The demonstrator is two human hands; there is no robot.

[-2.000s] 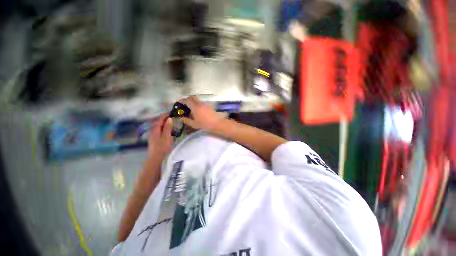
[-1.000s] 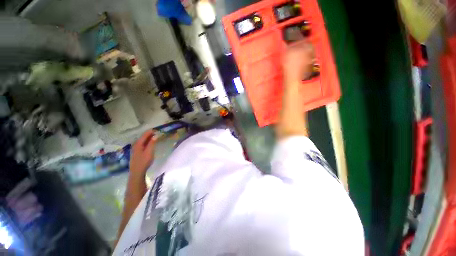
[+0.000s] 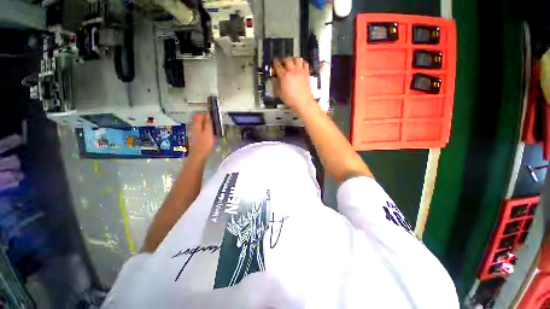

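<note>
My left hand [image 3: 202, 134] is in front of the machine's front edge and holds a dark, thin device unit [image 3: 215, 116], seen edge-on. My right hand [image 3: 293, 81] is over the black fixture [image 3: 278, 48] on the right machine's bed, fingers down. A small yellow-orange spot shows beside its fingertips; the fingers hide whether they grip a unit there. The red-orange parts tray [image 3: 404, 143] lies to the right. It holds several black units, one at top left [image 3: 383, 32] and the others in its right column, such as the lowest [image 3: 426, 83].
The white-grey benchtop machine [image 3: 241, 75] has a display [image 3: 246, 119] on its front. Another machine bed with a black cable chain [image 3: 125, 60] is at left. A blue illustrated panel [image 3: 132, 141] is below. Another red tray [image 3: 512, 232] is at far right, beyond the green surface.
My right hand has moved from over the tray to the fixture on the machine. Two seconds ago both hands were together at a black unit. The view has turned and is sharper.
</note>
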